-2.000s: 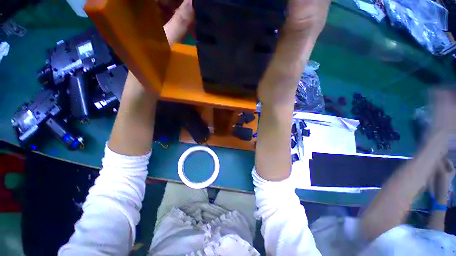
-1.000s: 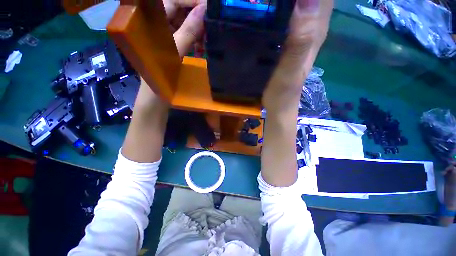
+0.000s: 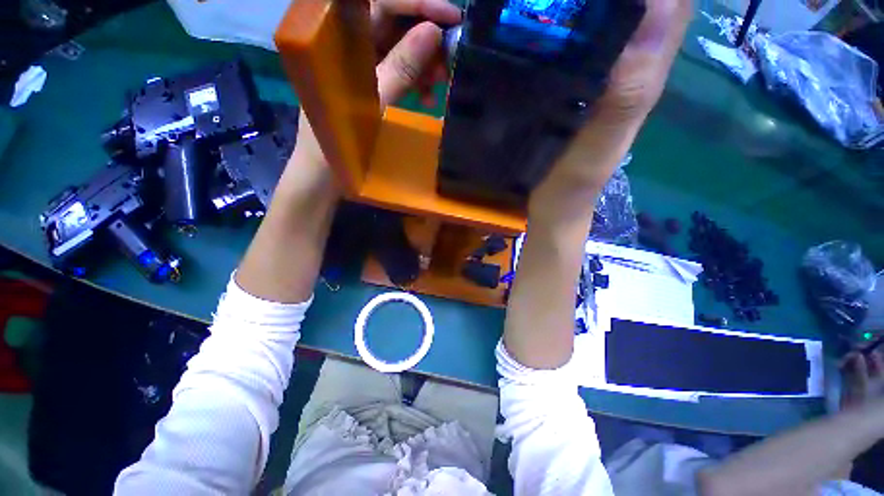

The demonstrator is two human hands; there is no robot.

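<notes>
The black device stands on the orange fixture's raised shelf, and its blue screen is lit at the top. My right hand is wrapped around the device's right side; its fingertips are hidden behind the device. My left hand is at the device's left side, behind the orange upright, with thumb and fingers close together at a small pale part. Below the shelf, larger black blocks lie on the orange base.
Stacked black units lie at left. A white ring is at the bench edge. White paper, a black strip sheet, loose black parts and clear bags are at right. Another person's arm is at lower right.
The device and fixture show further right in the view, and the lit screen has come into view. The other person's arm left the right side and is back, lower down.
</notes>
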